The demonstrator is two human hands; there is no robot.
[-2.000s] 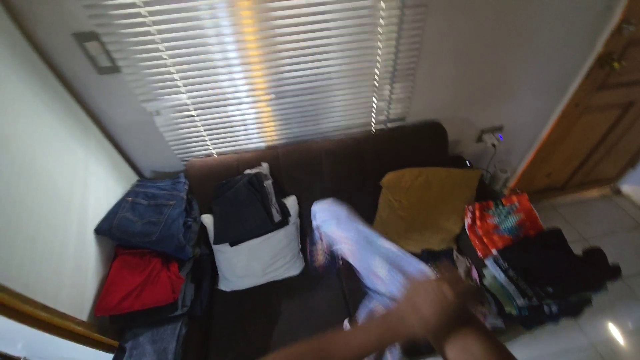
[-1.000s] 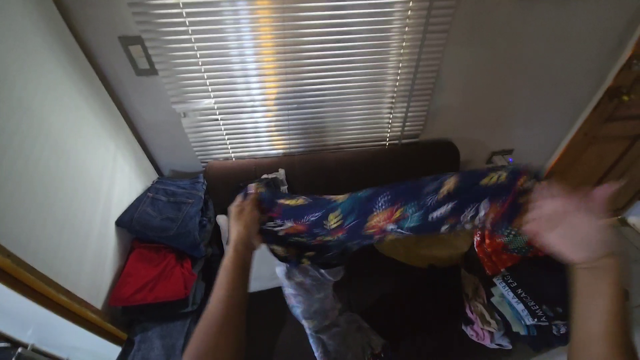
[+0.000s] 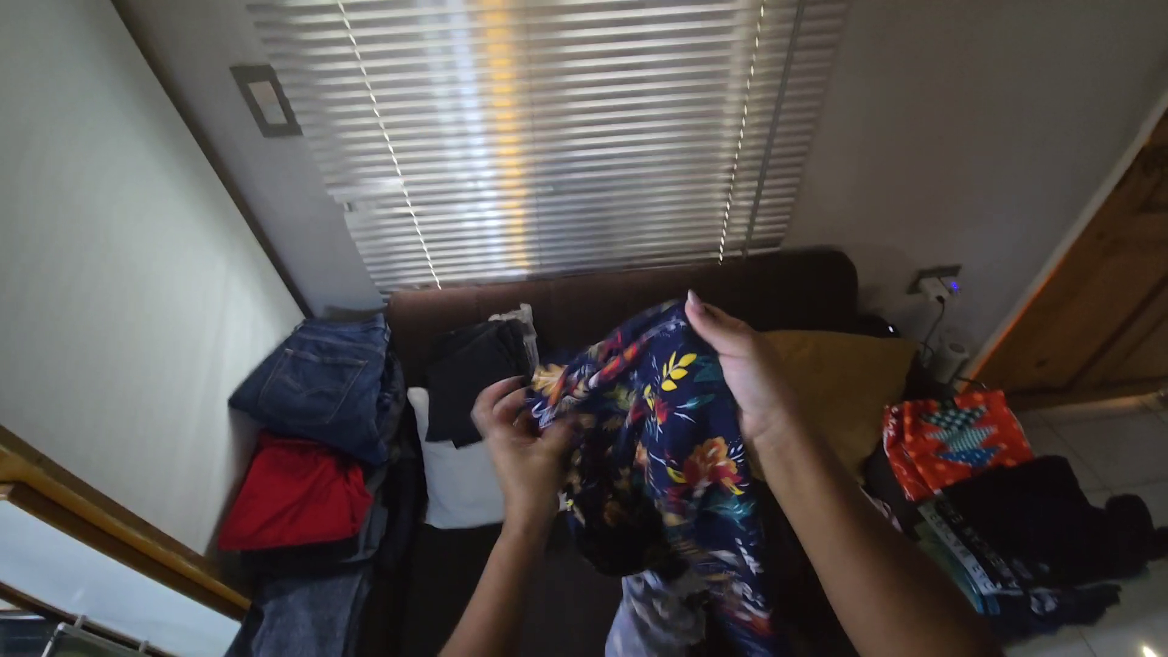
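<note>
A navy floral-print garment [image 3: 698, 456] hangs bunched between my two hands, above the dark brown sofa [image 3: 465, 593]. My left hand [image 3: 525, 447] pinches its left edge with bent fingers. On the upper right edge, my right hand [image 3: 739, 365] grips the cloth, thumb upward. Below the garment lies a pale patterned cloth [image 3: 652, 616], partly hidden. Behind my left hand, folded black clothing [image 3: 465, 374] rests on a white pillow [image 3: 456, 484].
Folded jeans [image 3: 319, 383], a red garment [image 3: 297, 493] and grey denim [image 3: 310, 611] are stacked at left. A mustard cushion [image 3: 835, 383], an orange printed cloth [image 3: 958, 433] and dark clothes [image 3: 1049, 520] lie at right. Window blinds [image 3: 593, 137] hang behind the sofa.
The navy floral garment was stretched wide between my hands one second ago; my hands have come closer together and it now hangs down. Two seconds ago I was handling a pale cloth.
</note>
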